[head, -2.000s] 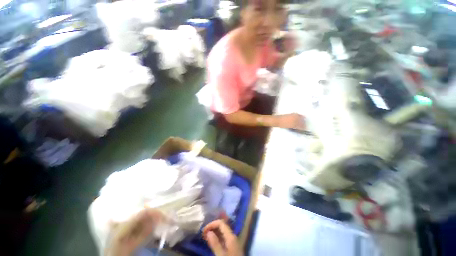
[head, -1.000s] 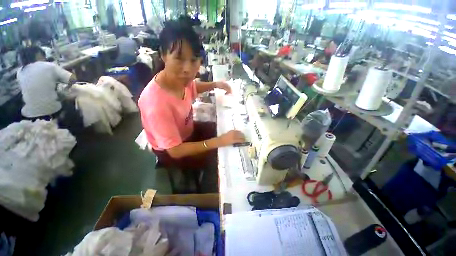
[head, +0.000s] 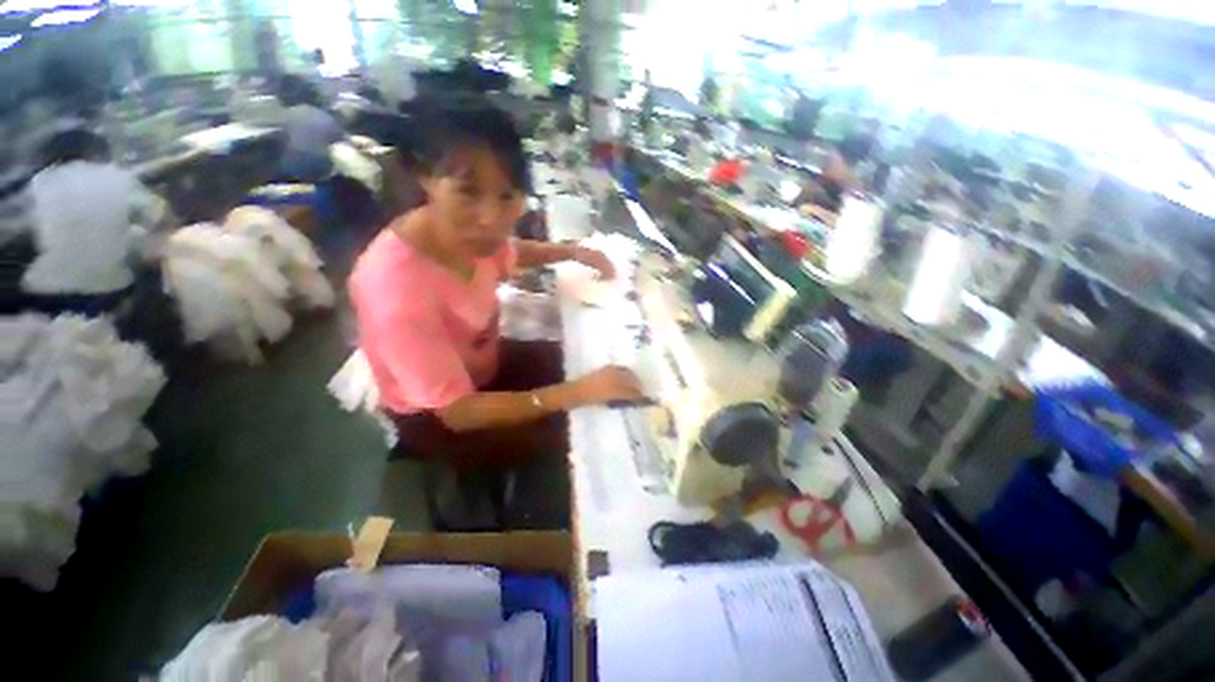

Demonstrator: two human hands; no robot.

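Neither of my hands is in the picture. Nearest in front of me is an open brown carton with a blue basket inside, cut off by the lower edge. Cream cloth pieces are heaped at its left. Folded pale lilac-white pieces lie flatter beside them. A small tan tag or strip stands at the carton's far rim. A paper sheet with a printed table lies on the white machine table, right of the carton. The view is somewhat blurred.
A person in a pink top sits beyond the carton, one hand near a sewing machine. Red-handled scissors and a dark cord or pouch lie on the table. White thread cones stand right. Cream cloth heaps are left.
My hands were at the cloth two seconds ago and have left the picture. The camera has tilted up since then. Over the last second the scene has shifted slightly left.
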